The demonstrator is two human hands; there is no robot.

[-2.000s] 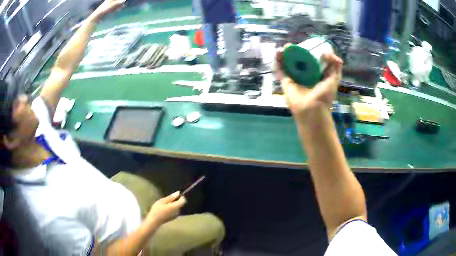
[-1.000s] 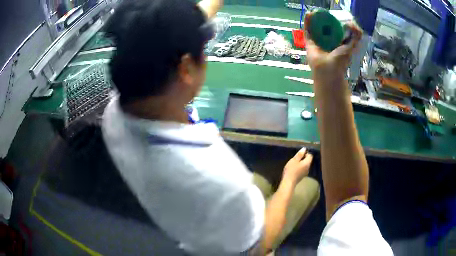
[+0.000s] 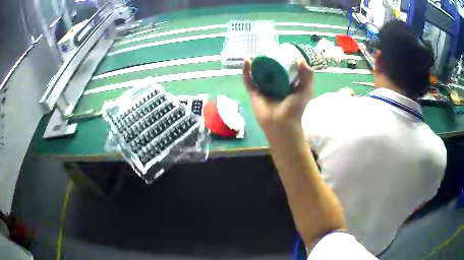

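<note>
My right hand (image 3: 285, 104) is raised in front of me, shut on a solder reel (image 3: 271, 77). The reel has a dark green round face with a dark centre and a whitish side. It is held above the green bench and touches nothing else. My fingers wrap around both sides of it. My forearm comes up from the lower right. My left hand is not in view.
Clear plastic trays of small dark parts (image 3: 152, 124) overhang the bench's front edge at left. Beside them is a red and white round item (image 3: 222, 118). Another tray (image 3: 249, 43) lies further back. A seated person (image 3: 376, 162) is close at right. A metal rail frame (image 3: 84, 53) stands at far left.
My view has swung left along the bench. The seated person has shifted from left to right in view, and the trays now show more fully. The reel is still in my right hand.
</note>
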